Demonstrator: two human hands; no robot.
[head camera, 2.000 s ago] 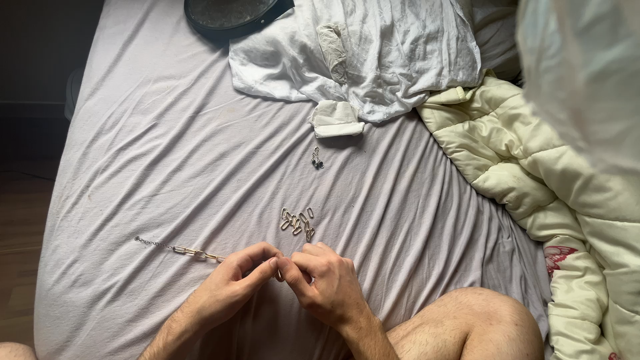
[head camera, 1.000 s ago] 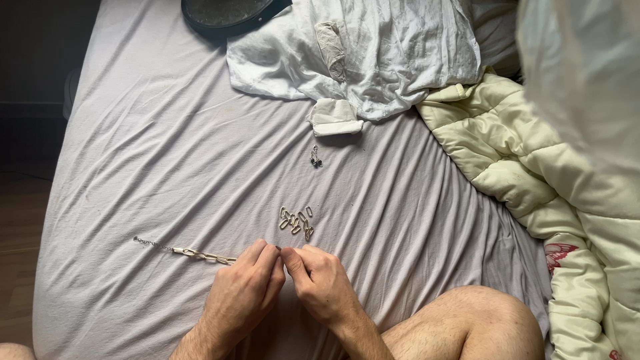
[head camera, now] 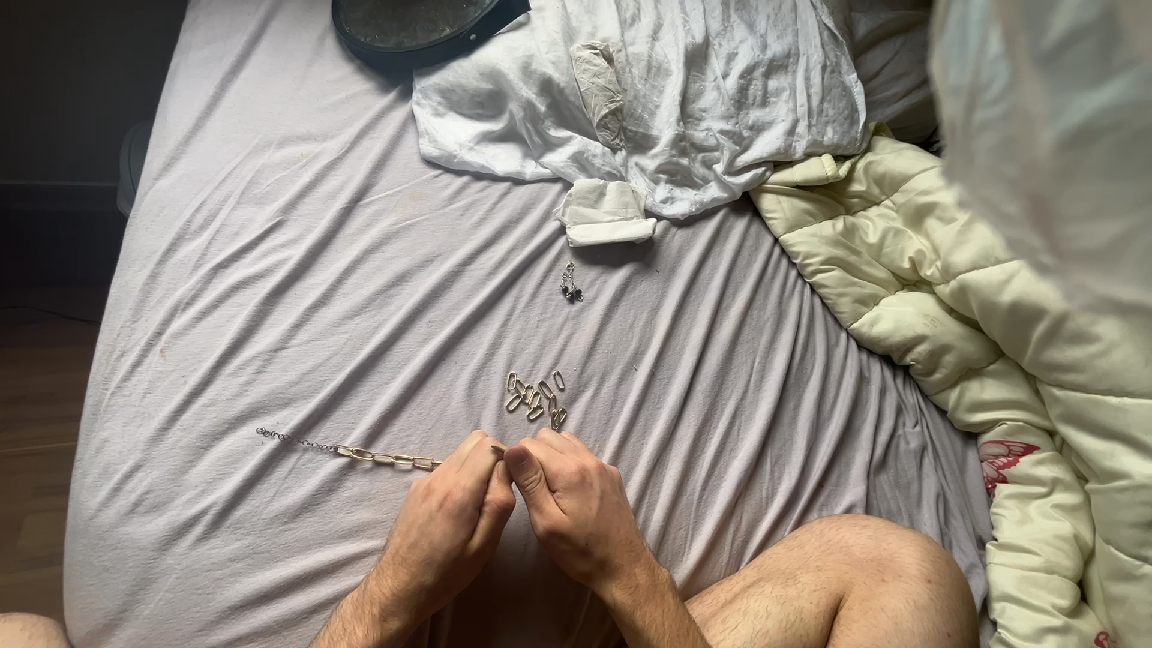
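My left hand (head camera: 456, 504) is closed on the right end of a chain of gold-coloured oval links (head camera: 382, 458), which runs left into a thin dark metal chain (head camera: 292, 439) lying on the sheet. My right hand (head camera: 573, 499) meets it fingertip to fingertip, pinching a link whose edge just shows between the thumbs and fingers; the rest is hidden. Just beyond my fingers lies a small pile of loose gold-coloured links (head camera: 531, 400). Farther up, a small piece of chain with dark charms (head camera: 571, 283) rests on the sheet.
A wrinkled bed sheet (head camera: 270, 225) lies under everything. At the top are a dark round object (head camera: 414, 22), white cloth (head camera: 720, 99) and a folded white piece of fabric (head camera: 607, 214). A pale yellow quilt (head camera: 945, 288) covers the right side. My bent knee (head camera: 864, 576) is at lower right.
Two seconds ago my left hand was turned more open, with its thumb and finger at the link; now its fingers are curled closed, knuckles up. The loose links have not moved.
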